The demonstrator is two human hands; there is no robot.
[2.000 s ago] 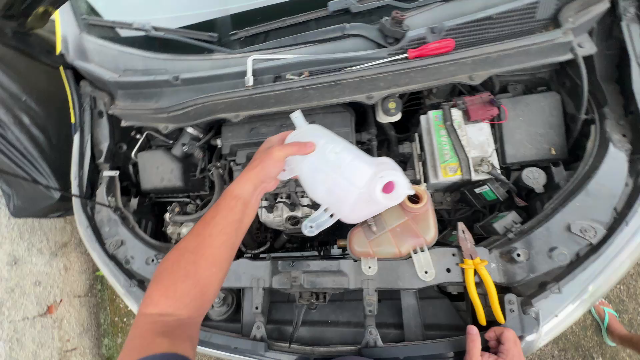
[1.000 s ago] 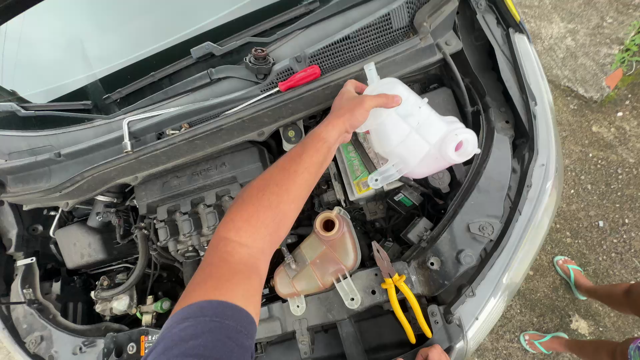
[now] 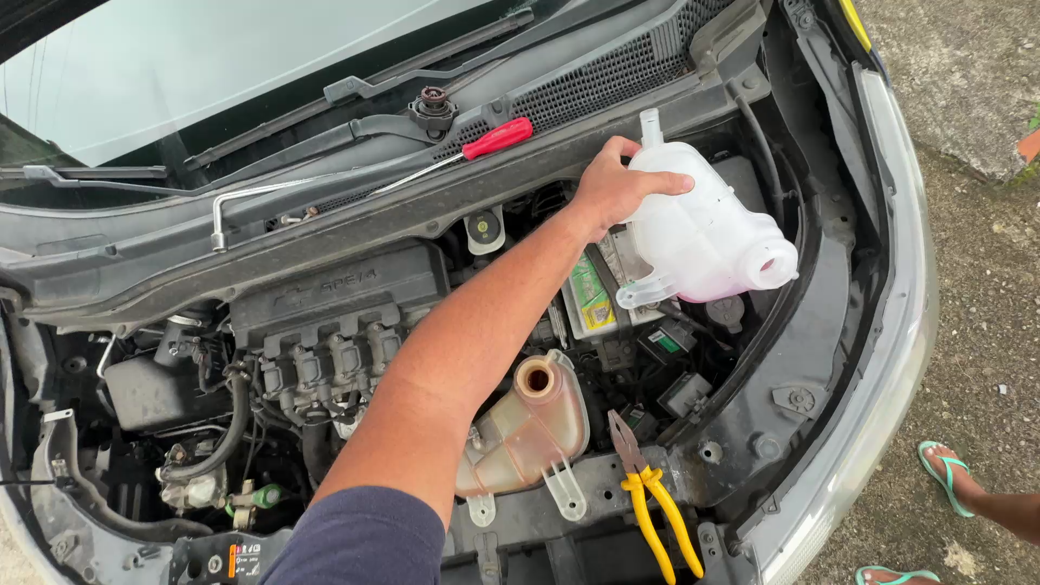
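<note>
My left hand (image 3: pixel 621 185) grips a translucent white plastic coolant reservoir (image 3: pixel 699 219) by its upper left side. The reservoir is held tilted above the battery (image 3: pixel 591 301), its uncapped neck toward the right, with a pink tint along its lower edge. Below my forearm, a stained brownish coolant reservoir (image 3: pixel 528 439), also uncapped, rests at the front of the engine bay. Combination pliers with yellow handles (image 3: pixel 650 496) lie just to its right on the front panel. My right hand is out of view.
Along the cowl lie a red-handled screwdriver (image 3: pixel 497 139), a bent metal wrench (image 3: pixel 244 193) and a black cap (image 3: pixel 433 110). The engine cover (image 3: pixel 337 284) is left of my forearm. Another person's sandalled feet (image 3: pixel 949 475) stand beyond the fender.
My left hand has carried the white reservoir from above the stained one to over the battery. My right hand, near the pliers' handles before, has left the view. The view has swung to the right.
</note>
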